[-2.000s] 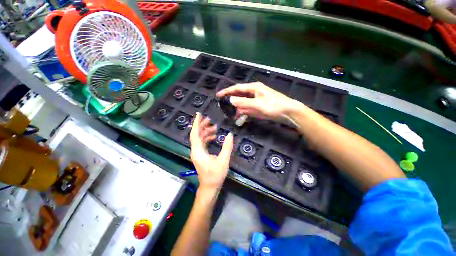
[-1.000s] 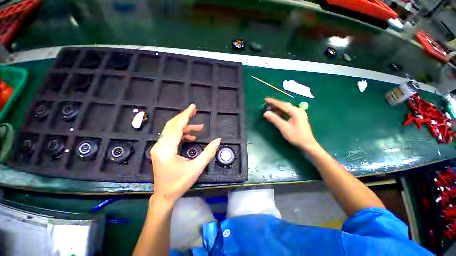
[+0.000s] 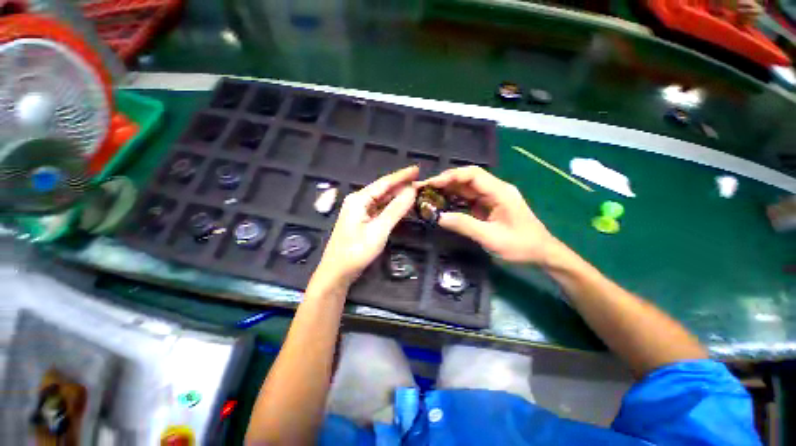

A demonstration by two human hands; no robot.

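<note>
My right hand (image 3: 502, 218) holds a small round black unit (image 3: 430, 206) with gold electronics showing, above the right part of the foam tray (image 3: 271, 187). My left hand (image 3: 371, 231) is beside it, its fingertips meeting at the unit's left edge. Whether they grip it is hard to tell. The tray's near rows hold several black watch cases (image 3: 249, 232) with pale rings. A silver-white piece (image 3: 325, 199) lies in a tray pocket just left of my left hand.
A wooden stick (image 3: 552, 168), a white wipe (image 3: 602, 176) and a green suction cup (image 3: 607, 217) lie right of the tray. Fans (image 3: 44, 113) and a green basket (image 3: 144, 131) stand at left. The press machine (image 3: 131, 348) is at lower left. Red trays (image 3: 720, 30) lie beyond.
The view has swung back left. My right hand has moved from the bench beside the suction cup to over the tray with the round unit. My left hand has come up to meet it.
</note>
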